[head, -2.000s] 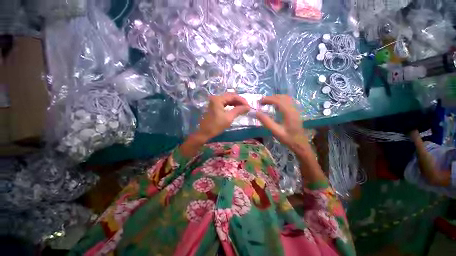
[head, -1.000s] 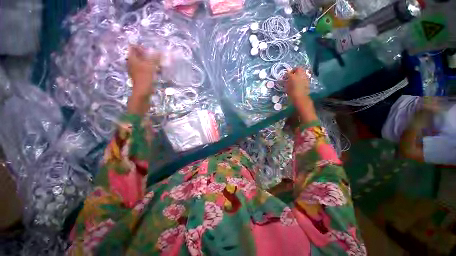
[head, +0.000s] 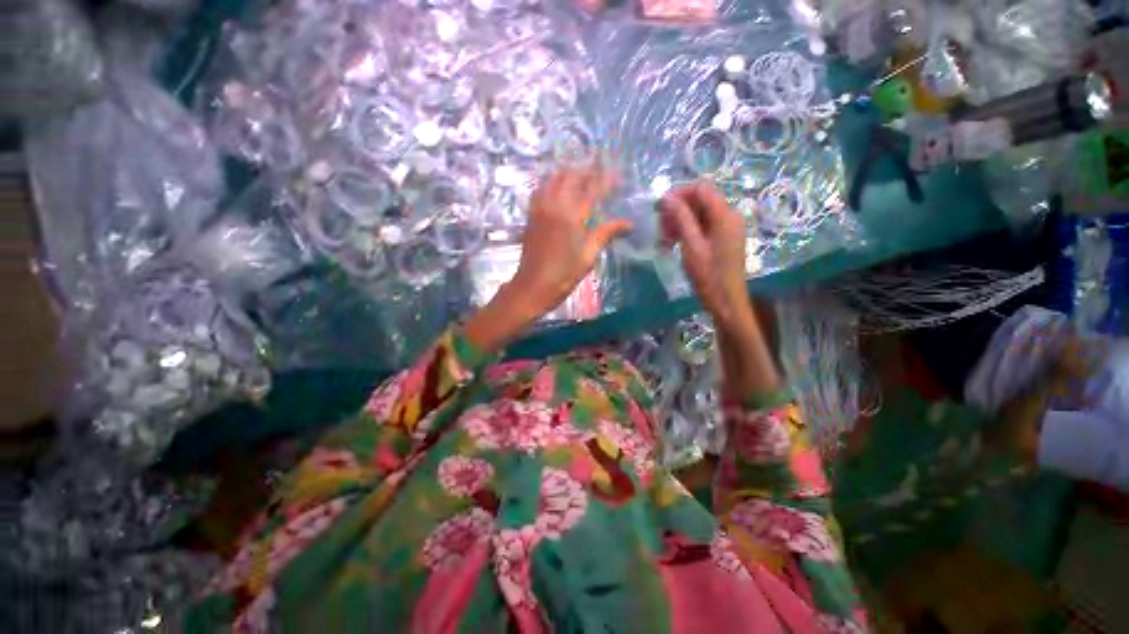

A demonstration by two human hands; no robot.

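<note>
My left hand is above the bench's near edge, its thumb and blurred fingers apart. My right hand is beside it with fingers closed at a coiled white cord, whose white disc shows near the fingertips; blur hides the exact grip. A pale, clear blurred thing, perhaps a small bag, shows between the hands. A stack of small clear bags with pink-red edges lies at the bench edge, partly under my left hand and forearm.
Packed coils are piled centre-left. Loose coils lie at right on clear sheet. A bulging clear sack is at left. A cylindrical fixture and a dark tool are at far right. A person's sleeve shows at right.
Since one second ago, my left hand has left the packed pile and moved right and nearer. My right hand has come away from the loose coils toward it. The view has shifted left.
</note>
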